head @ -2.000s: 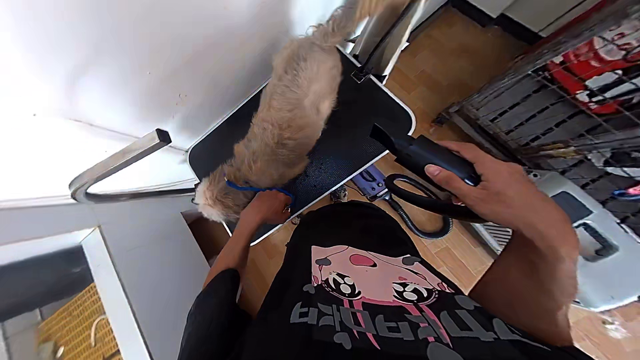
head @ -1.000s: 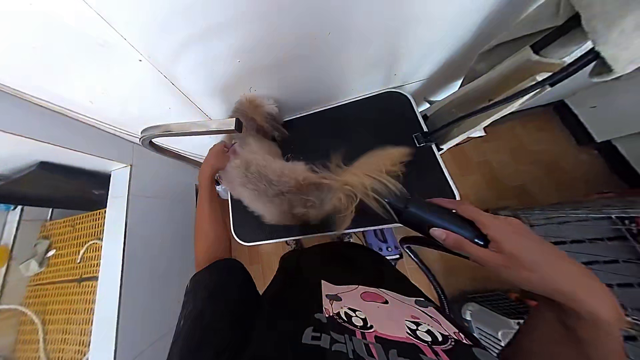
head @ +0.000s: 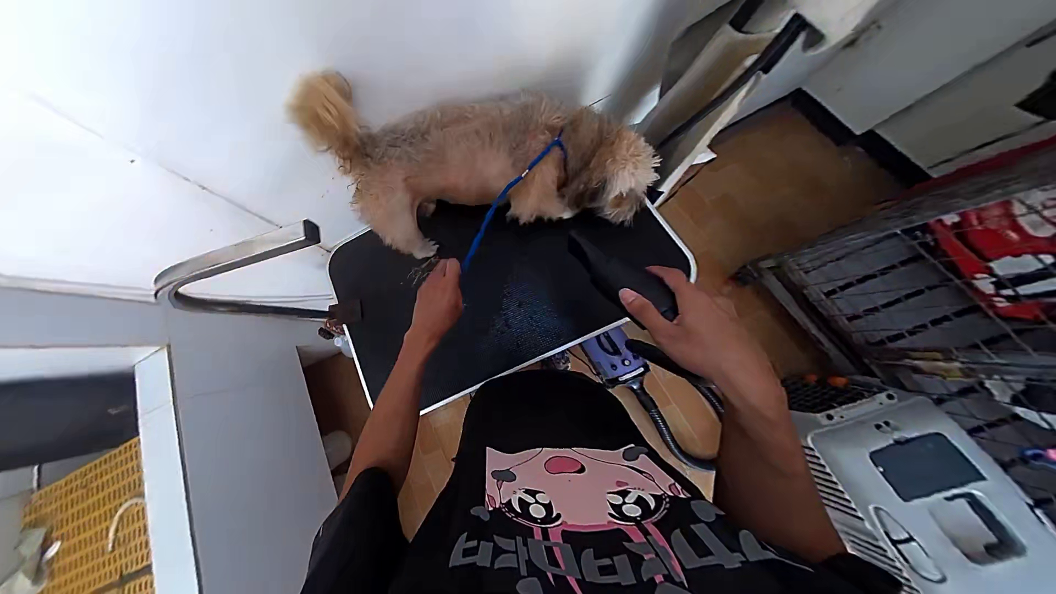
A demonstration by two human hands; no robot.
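A tan, shaggy dog [head: 470, 153] stands along the wall side of a black grooming table [head: 528, 305], its head at the right and its bushy tail at the left. A blue cord leash [head: 500, 200] runs from its neck to my left hand [head: 439, 301], which is closed on it above the table. My right hand [head: 693, 322] grips a black dryer nozzle [head: 619, 272] over the table's right part, pointed toward the dog's head without touching it. A dark hose hangs below that hand.
A bent metal grooming arm [head: 239, 247] rises at the table's left. Below the near edge are a purple pet dryer [head: 612, 355] and its hose. At right stand a wire cage [head: 891, 280] and a grey pet carrier [head: 899, 487]. A white wall borders the far side.
The dog has turned around: its tail, toward the right a second ago, is now at the left, its head at the right. My left hand has moved away from beside the metal arm.
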